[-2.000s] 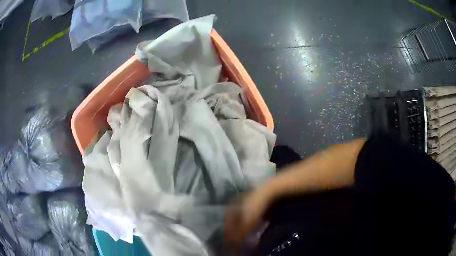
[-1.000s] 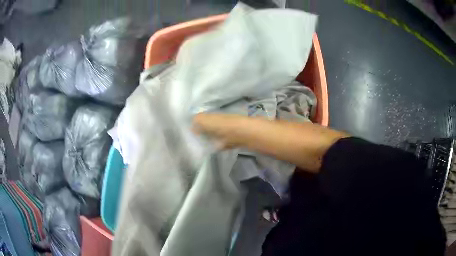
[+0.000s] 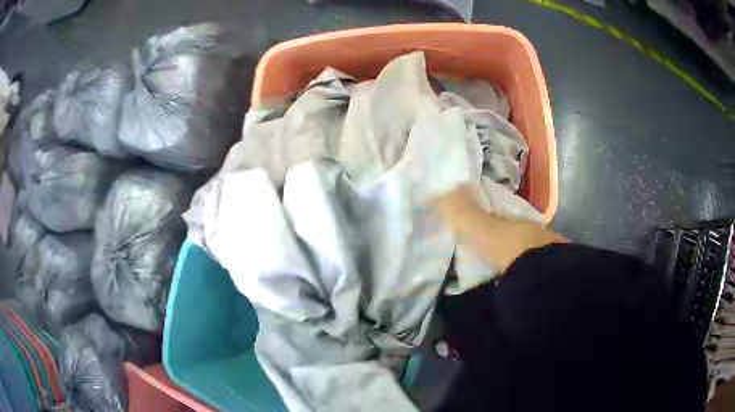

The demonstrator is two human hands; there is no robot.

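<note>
Pale grey knit pieces [image 3: 322, 233] lie heaped in a coral tub [image 3: 550, 153] and hang over its near side, partly across a turquoise tub [image 3: 218, 338]. My right hand [image 3: 471, 221] reaches in from the right in a dark sleeve and is on the heap's right side. It is blurred and its fingertips merge with the cloth, so I cannot tell whether it grips a piece. My left hand is not in view.
Several stuffed grey plastic bags [image 3: 137, 245] are piled on the left. A striped bag [image 3: 28, 354] and another coral tub [image 3: 157, 386] are at the lower left. A black slatted rack [image 3: 685, 265] stands at the right. A yellow line [image 3: 637, 44] crosses the grey floor.
The view has shifted, so the coral tub sits further right. The light piece raised over the tub a second ago now lies lower on the heap. My right hand has moved right in the picture.
</note>
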